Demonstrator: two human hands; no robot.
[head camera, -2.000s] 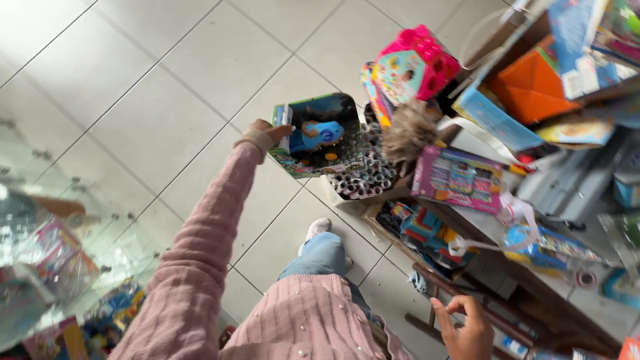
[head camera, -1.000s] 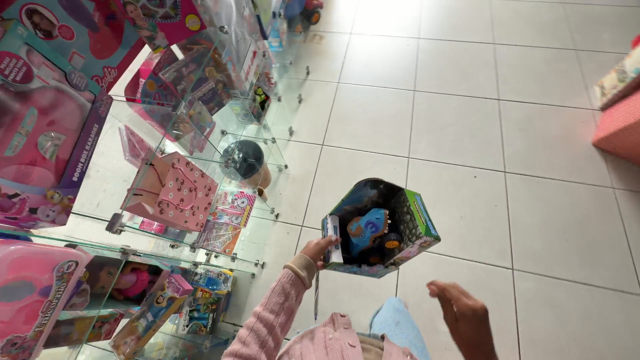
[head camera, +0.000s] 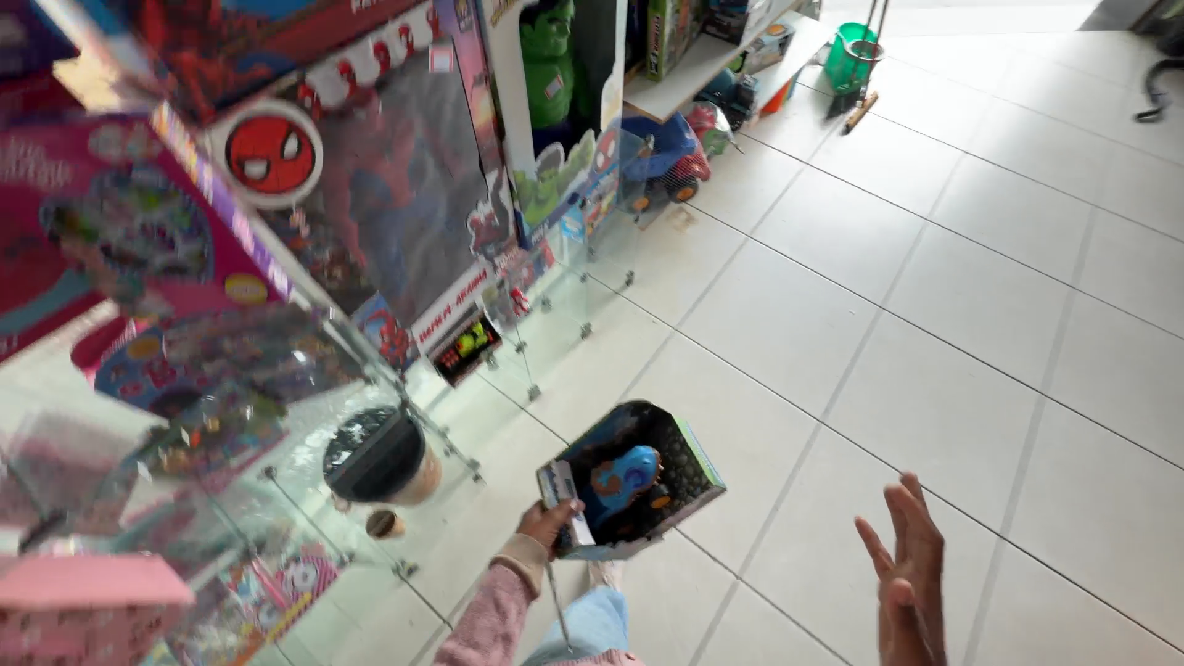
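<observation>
My left hand grips the near left edge of an open-fronted cardboard toy box, low in the middle of the head view. Inside the box sits a blue toy with orange parts; its exact kind is hard to tell. My fingers lie over a pale panel at the box's side. To the right, my right hand is held up over the floor with its fingers apart, touching nothing.
Glass shelves with boxed toys stand along the left, among them a Spider-Man box and a Hulk figure. A toy truck is on the tiled floor by the shelves. Farther off stands a green bucket.
The view has swung widely, from a cluttered table and floor to the glass shelves and the aisle. My left hand keeps its hold on the box throughout.
</observation>
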